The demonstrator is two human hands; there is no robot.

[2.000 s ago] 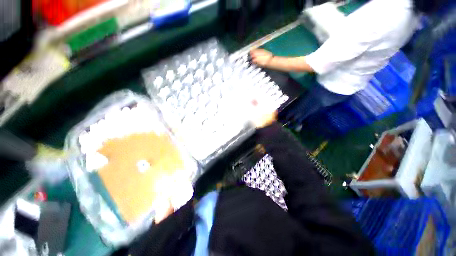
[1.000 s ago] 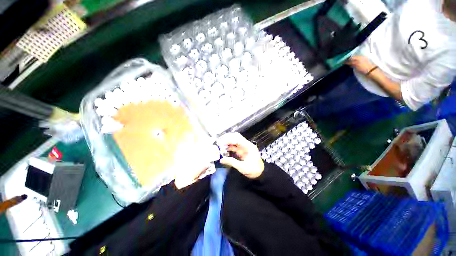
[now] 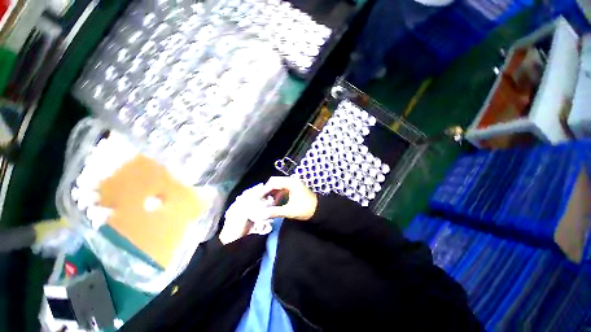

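My left hand (image 3: pixel 238 215) is closed around small white caps (image 3: pixel 260 226), some showing below the fingers. My right hand (image 3: pixel 297 197) meets it fingertip to fingertip in front of my chest, thumb and forefinger curled around a small white part, blurred. The clear blister tray (image 3: pixel 188 84) holds whitish parts in its pockets. The lined parts bin (image 3: pixel 146 280) holds more white caps around a tan cardboard sheet (image 3: pixel 139 198). Assembled pieces (image 3: pixel 337 155) with dark centres stand in rows on the black tray (image 3: pixel 389 148) in the wire basket.
The wire basket (image 3: pixel 407 130) is low at the right. Blue crates (image 3: pixel 512 194) are stacked on the floor at right, below a white box (image 3: pixel 549 78) with brown contents. A grey meter (image 3: pixel 81 299) is at lower left. A second tray of white pieces (image 3: pixel 301 32) is behind the blister tray.
The view has turned toward the basket and crates. My right hand came back from the blister tray to meet my left and stays there. The neighbouring worker's white shirt has mostly left the picture.
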